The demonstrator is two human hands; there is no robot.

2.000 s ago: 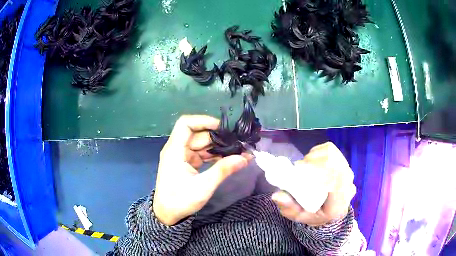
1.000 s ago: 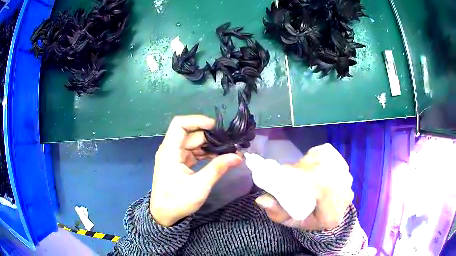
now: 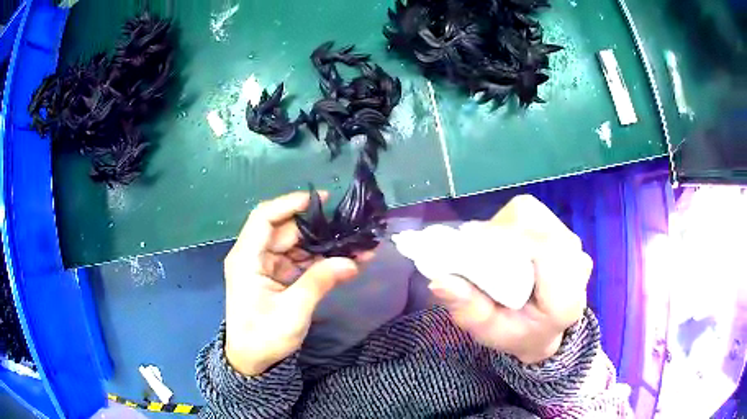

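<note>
My left hand (image 3: 274, 286) holds a black spiky hair piece (image 3: 344, 225) between thumb and fingers, just in front of the bench's near edge, its long locks pointing up. My right hand (image 3: 532, 282) is shut on a white glue bottle (image 3: 471, 258). The bottle's nozzle points left at the right end of the hair piece; whether it touches is too blurred to tell. A small loose group of black hair pieces (image 3: 352, 102) lies on the green bench beyond my hands.
Heaps of black hair parts lie at the left (image 3: 102, 98) and upper right (image 3: 475, 45) of the green bench (image 3: 205, 196). A white strip (image 3: 617, 87) lies at the right. A blue frame (image 3: 37, 245) stands at far left. My patterned sleeves and lap are below.
The view has shifted and tilted. The nozzle has moved from the hair piece's lower edge to its right end. Both hands keep their holds.
</note>
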